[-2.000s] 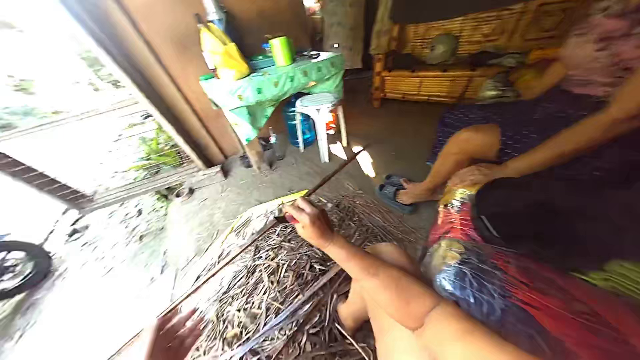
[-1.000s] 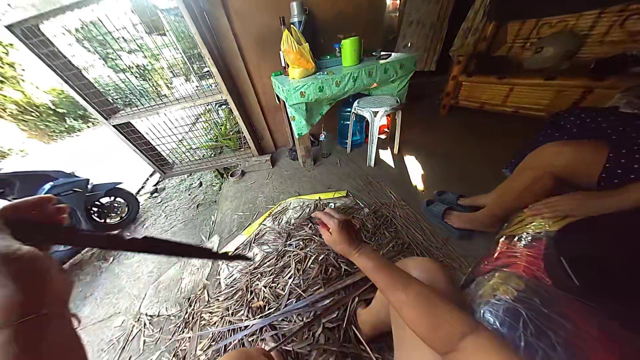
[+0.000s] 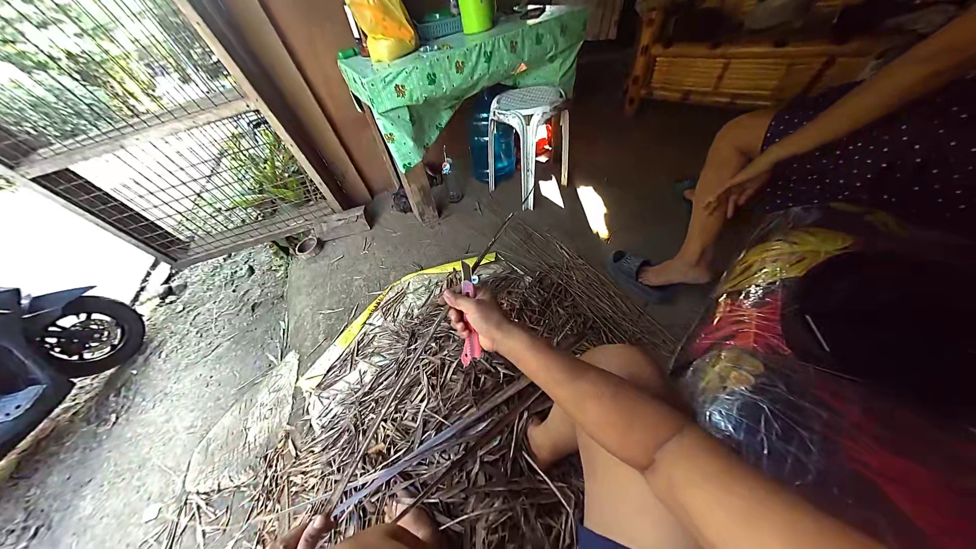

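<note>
My right hand (image 3: pixel 479 314) is closed on a pink utility knife (image 3: pixel 471 328), with its blade out and pointing up, above a heap of dry, brown leaf strips (image 3: pixel 427 389). A thin dark strip (image 3: pixel 492 244) rises just beyond that hand. At the bottom edge only some fingers of my left hand (image 3: pixel 309 530) show, near the ends of long strips; whether they grip anything is unclear. Under the heap lies a pale sheet with a yellow edge (image 3: pixel 358 324). My bent leg and bare foot are beside the heap.
A person (image 3: pixel 743 179) sits at the right, near a plastic-wrapped bundle (image 3: pixel 762 396). Ahead are a table with a green cloth (image 3: pixel 457 69), a white stool (image 3: pixel 530 103) and a blue water jug (image 3: pixel 492 141). A motorcycle wheel (image 3: pixel 88 335) and mesh gate (image 3: pixel 183 175) are at the left.
My left hand, raised at the left with a long dark strip one second ago, is now low at the bottom edge. The pink knife now shows plainly in my right hand.
</note>
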